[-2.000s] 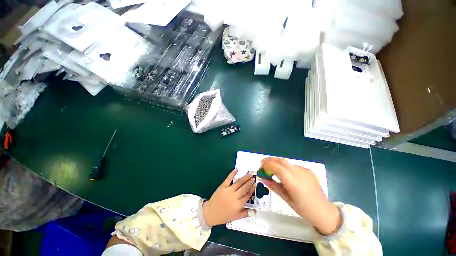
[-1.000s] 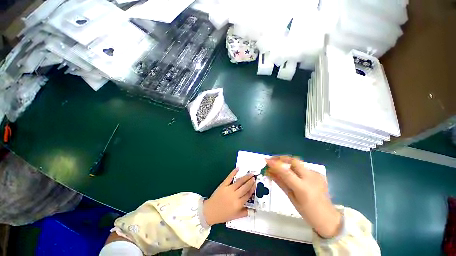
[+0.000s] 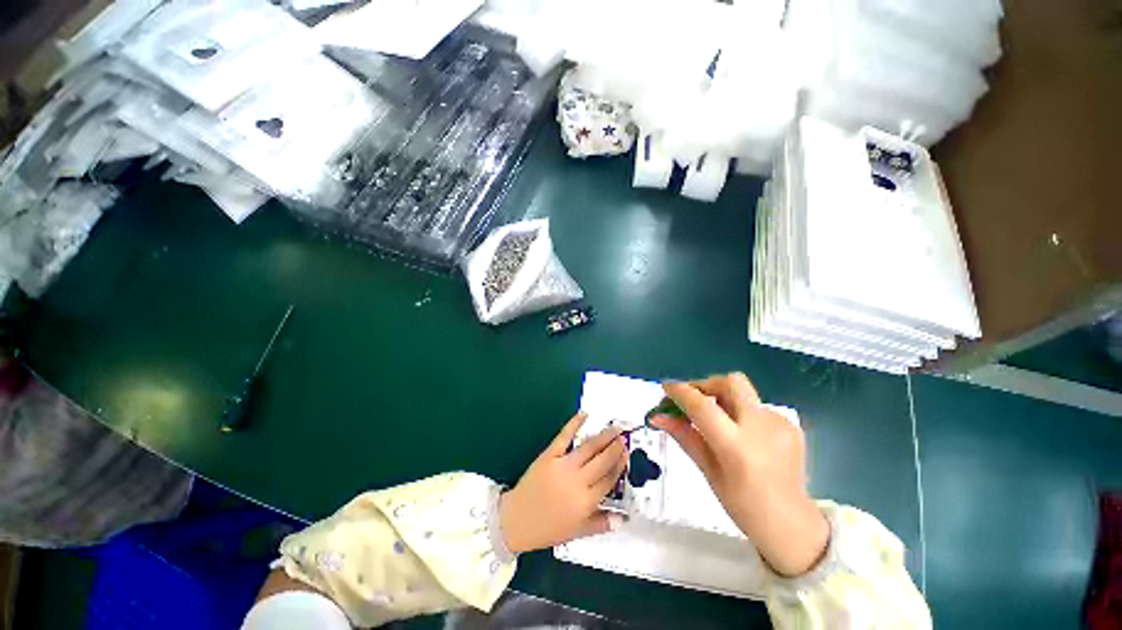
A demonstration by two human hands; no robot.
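A white plastic housing panel (image 3: 714, 556) with a black clover-shaped cutout (image 3: 644, 466) lies on the dark green table. My left hand (image 3: 566, 489) rests on its left end, fingers spread over a dark module (image 3: 619, 484) beside the cutout, partly hidden by the fingers. My right hand (image 3: 744, 462) holds a screwdriver by its green handle (image 3: 666, 411) above the panel. The thin shaft points left and down to the module's upper end near my left fingertips. Whether a screw is at the tip cannot be told.
Beyond the panel are an open screw bag (image 3: 523, 273) and a loose module (image 3: 570, 321). A second screwdriver (image 3: 251, 384) lies left. A clear component tray (image 3: 425, 154), a heap of panels (image 3: 289, 129), a patterned pouch (image 3: 596, 117) and white foam (image 3: 704, 172) stand behind. Stacked panels (image 3: 861, 246) are right.
My right hand has shifted and turned slightly around the screwdriver handle, and the thin shaft now shows. My left hand and the panel stay nearly in place.
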